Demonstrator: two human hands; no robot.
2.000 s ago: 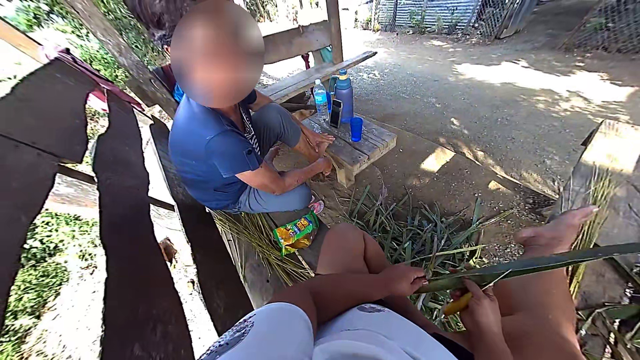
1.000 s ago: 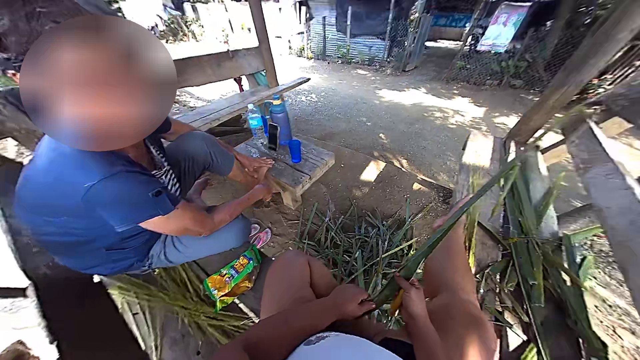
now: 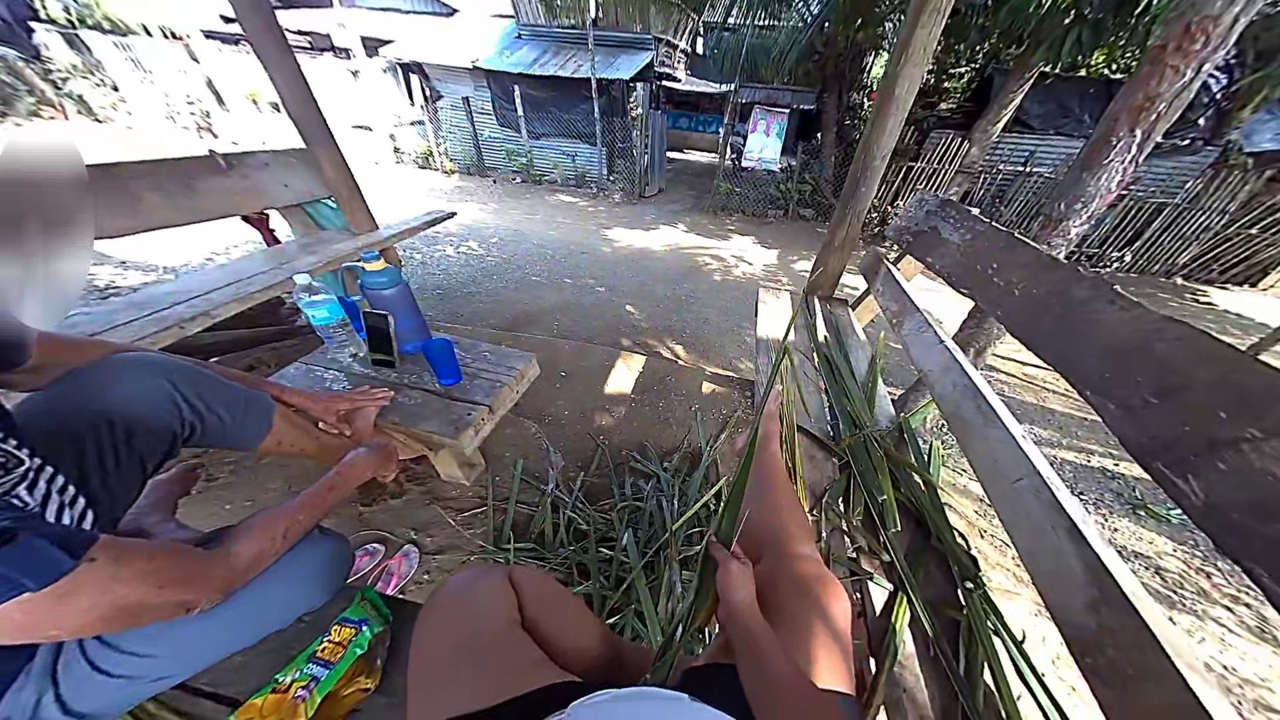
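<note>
My right hand [image 3: 733,578] is closed around a long green palm leaf strip [image 3: 742,490] beside my bent right leg. The strip slants up from my lap toward the wooden bench on the right. My left hand cannot be made out. More long palm leaves [image 3: 880,460] lie over the right bench, next to my right leg. A heap of cut green leaf pieces [image 3: 620,530] covers the ground in front of my knees. Whether my right hand also holds a tool is hidden.
A person sits at the left, hands [image 3: 350,415] at their raised leg. A low wooden table [image 3: 500,375] bears a water bottle [image 3: 325,315], a blue jug [image 3: 395,300], a phone [image 3: 380,338] and a blue cup [image 3: 441,361]. A snack bag [image 3: 325,660], pink slippers [image 3: 385,567] and wooden rails [image 3: 1010,440] are near.
The view has swung to the right. My left hand, on the leaf strip beside my right hand earlier, no longer shows. A yellow thing seen at my right hand earlier is not distinct now.
</note>
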